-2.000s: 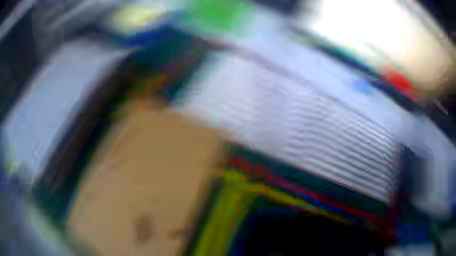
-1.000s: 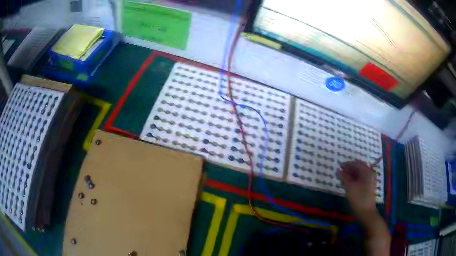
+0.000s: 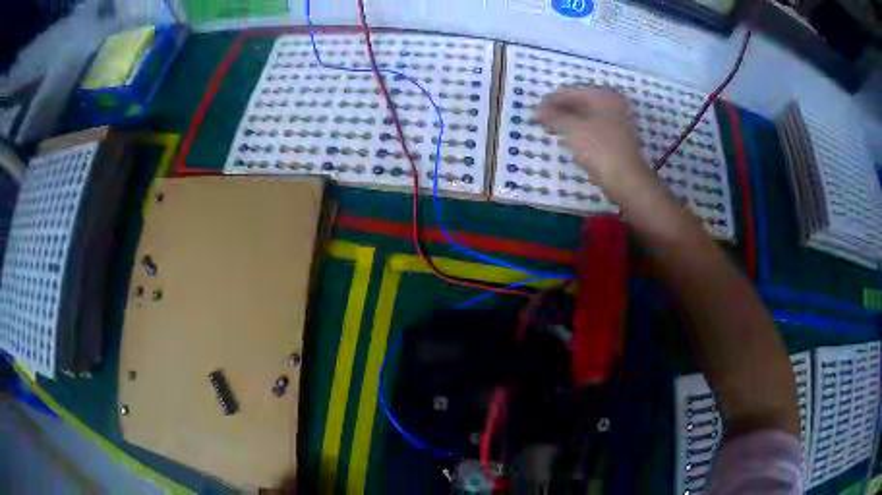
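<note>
My right hand [image 3: 590, 114], bare and blurred, is over the right one of two white trays [image 3: 619, 87] behind the fixture. The trays hold rows of small dumbbell-shaped parts. Its fingers point left at the rows; whether they hold a part cannot be told. The black test fixture [image 3: 455, 363] stands at the bottom centre, with its thick red lever handle [image 3: 600, 300] upright beside my forearm. A clear pressing block [image 3: 472, 474] shows at the bottom edge. I cannot make out my left hand; a small brown blur at the bottom edge is unclear.
A cardboard sheet [image 3: 227, 319] with several loose dark parts lies left of the fixture. Stacked trays stand far left [image 3: 44, 251] and far right [image 3: 837, 184]. More part trays [image 3: 841, 406] lie lower right. Red and blue leads cross the back tray. A blue bin [image 3: 126, 82] is back left.
The view has tilted down, bringing the fixture, red handle and lower-right trays into sight. My right hand has moved left and farther back over the right tray; more of my forearm shows.
</note>
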